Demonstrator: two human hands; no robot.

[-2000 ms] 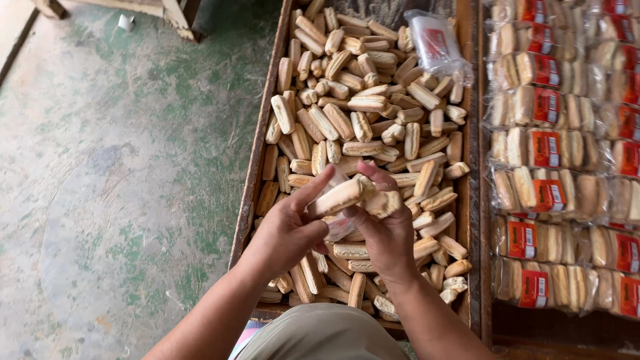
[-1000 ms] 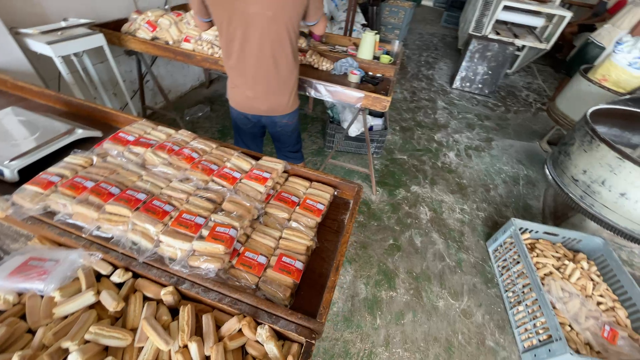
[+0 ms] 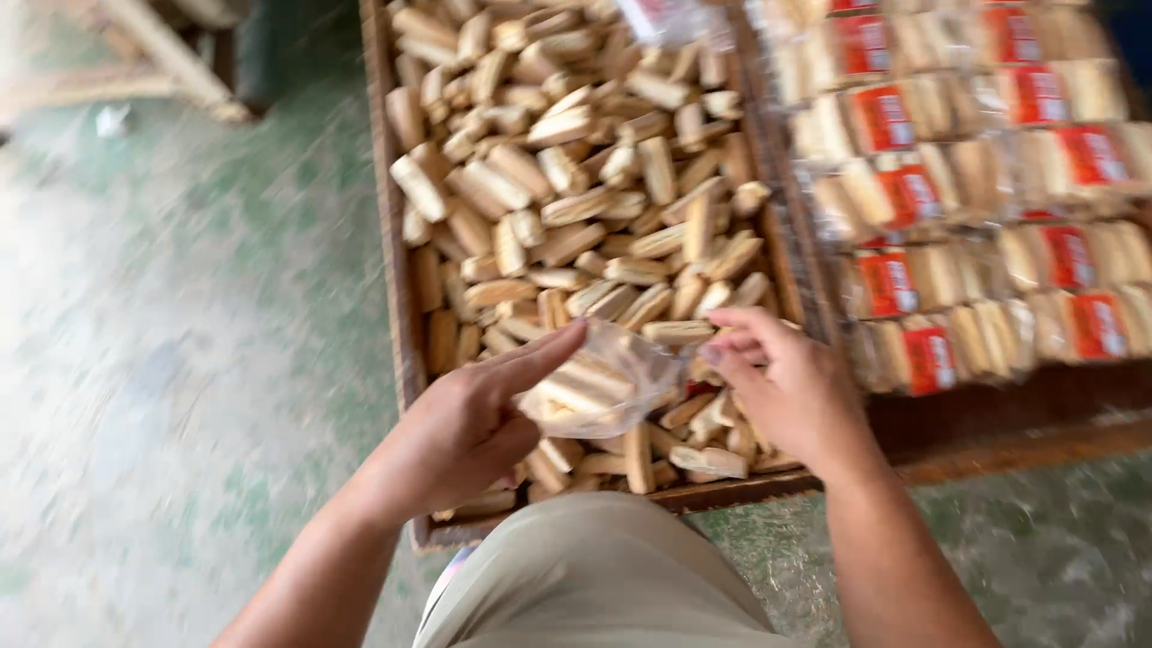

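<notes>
Over the near part of a wooden tray (image 3: 392, 270) full of loose finger-shaped biscuits (image 3: 576, 207), a clear plastic bag (image 3: 621, 382) with several biscuits inside lies between my hands. My left hand (image 3: 477, 423) grips the bag's left side, its index finger stretched along the top. At the bag's right end is my right hand (image 3: 783, 378), thumb and fingers close together near the plastic; blur hides whether they pinch it. Packed biscuit bags with red labels (image 3: 900, 198) lie in rows to the right.
Beside the biscuit tray, a second wooden tray (image 3: 1017, 432) holds the packed bags. A clear plastic packet (image 3: 675, 18) rests at the far end of the loose biscuits. Wooden legs (image 3: 180, 54) stand on the green-stained floor (image 3: 207, 315) at the upper left.
Two seconds ago both hands held biscuits; now a bag with biscuits is between them. The view swung away to the room, where a person stood, and came back.
</notes>
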